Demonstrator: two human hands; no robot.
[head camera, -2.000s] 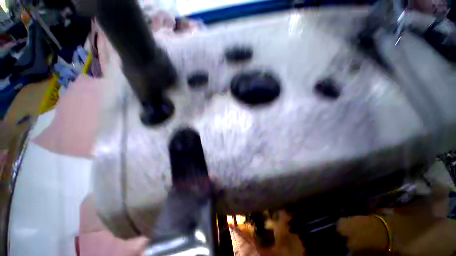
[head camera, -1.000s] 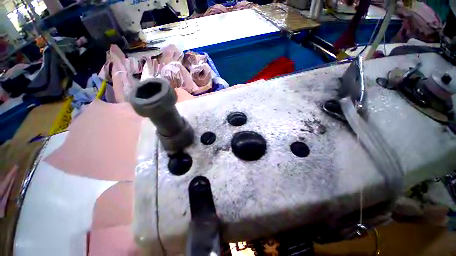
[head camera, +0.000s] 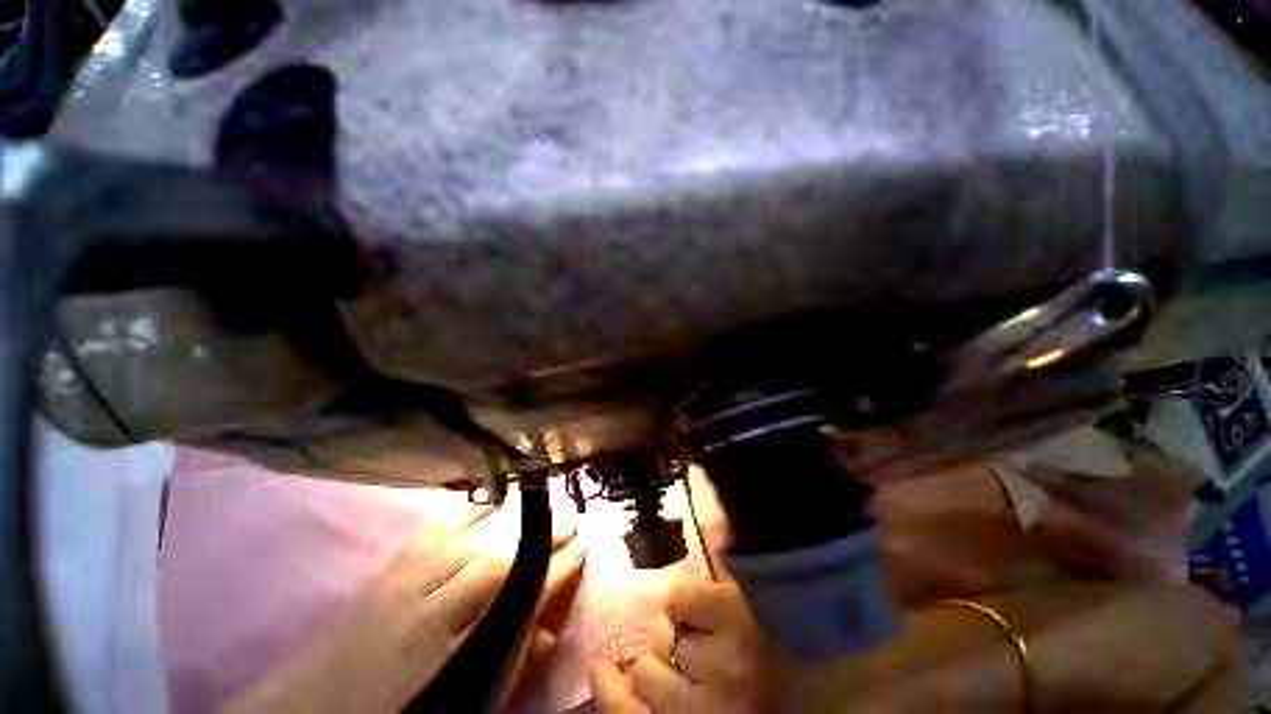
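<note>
A pink garment panel (head camera: 265, 558) lies under the sewing machine head, washed out by lamp glare near the needle area. My left hand (head camera: 453, 600) lies flat on the panel, fingers extended toward the glare, partly hidden by a dark curved arm (head camera: 530, 558). My right hand (head camera: 711, 649), with a ring and a yellow bracelet (head camera: 1011, 635), has its fingers curled on cloth beside a stitched line, thumb and fingers close together. The needle tip and exact finger contact are lost in glare.
The scuffed white machine head (head camera: 697, 154) fills the upper view. A grey-ended knob (head camera: 815, 593) hangs above my right hand. A metal thread lever (head camera: 1101, 307) is at right. White table surface (head camera: 98, 558) shows at left.
The view has moved down and closer to the machine head. Both hands now show beneath it; the bin of pink pieces and upright grey post are out of view.
</note>
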